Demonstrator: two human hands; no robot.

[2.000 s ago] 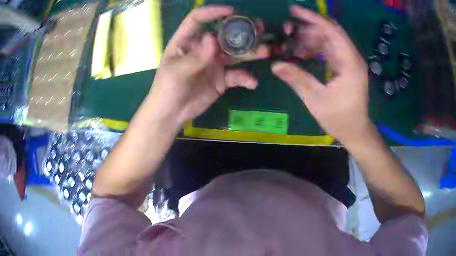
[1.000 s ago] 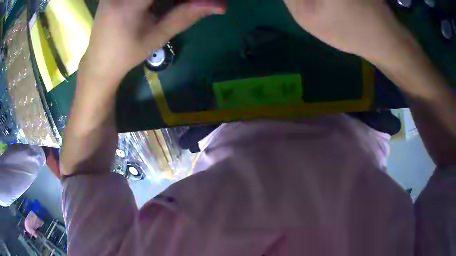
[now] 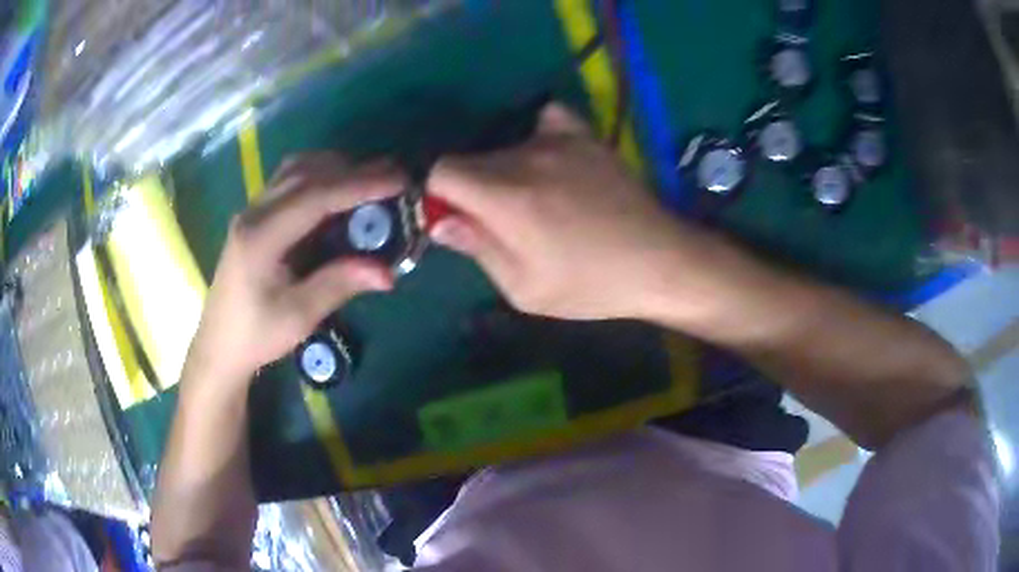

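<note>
My left hand (image 3: 285, 263) holds a black round unit with a silver-white centre disc (image 3: 371, 227) between thumb and fingers. My right hand (image 3: 536, 218) grips a red handle (image 3: 439, 211), its tip end close against the unit's right side. A shiny metal edge shows between the two; whether it touches the unit is unclear. Another black round unit (image 3: 320, 362) lies on the green mat just below my left hand. The green label (image 3: 494, 413) lies at the mat's front edge.
Several round units (image 3: 721, 168) lie at the right, beyond the blue tape (image 3: 650, 101). Yellow paper (image 3: 156, 279) and a brown tray under clear plastic (image 3: 50, 358) are at the left. Clear ribbed plastic (image 3: 224, 67) lies at the back left.
The view has shifted, showing more of the bench. My hands have come together at a unit with the red handle. The loose unit near my left wrist still lies on the mat.
</note>
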